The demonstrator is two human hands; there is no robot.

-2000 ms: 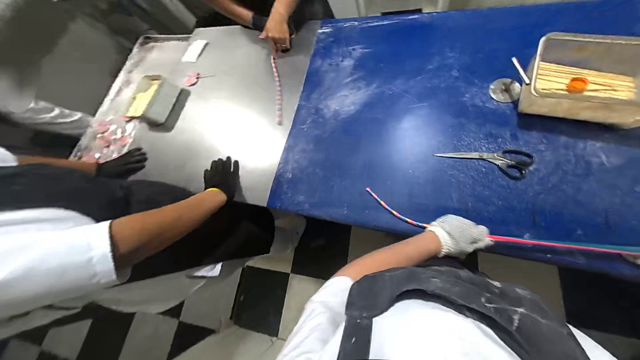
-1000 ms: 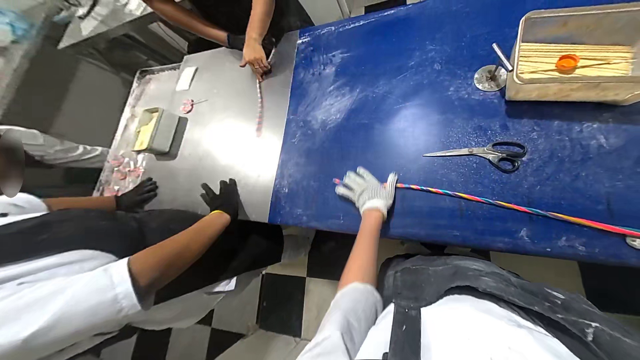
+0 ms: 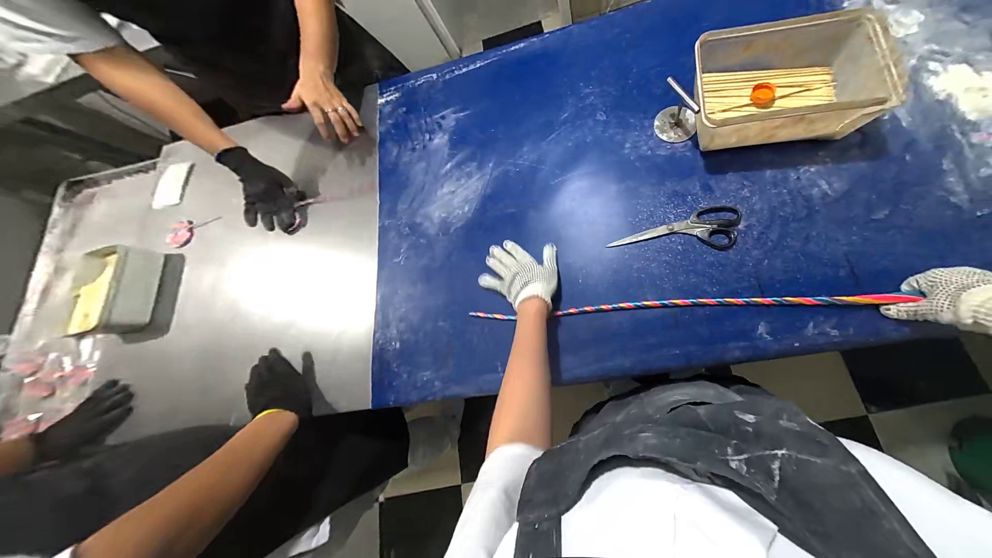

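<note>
A long twisted rope of pink, blue and yellow candy [image 3: 697, 302] lies across the blue table [image 3: 496, 217] near its front edge, thin at its left tip and thicker to the right. My left hand [image 3: 521, 273], in a white dotted glove, is spread with fingers apart just beyond the rope near its thin end; the wrist crosses over the rope. At the far right, my right hand [image 3: 942, 297], gloved alike, has its fingers closed around the thick end. Scissors [image 3: 682, 229] with black handles lie beyond the rope, blades toward the left.
A plastic bin [image 3: 802, 124] of wooden sticks stands at the back right, beside a metal disc with a handle [image 3: 674, 124]. On the steel table [image 3: 310, 341] are a grey container [image 3: 116, 291], a pink lollipop [image 3: 180, 233] and co-workers' black-gloved hands [image 3: 269, 190].
My left hand has moved left from farther along the rope and opened out. The rope now shows a tighter twist. Across the steel table, a co-worker's gloved hand has moved, and the pink strip there is coiled up.
</note>
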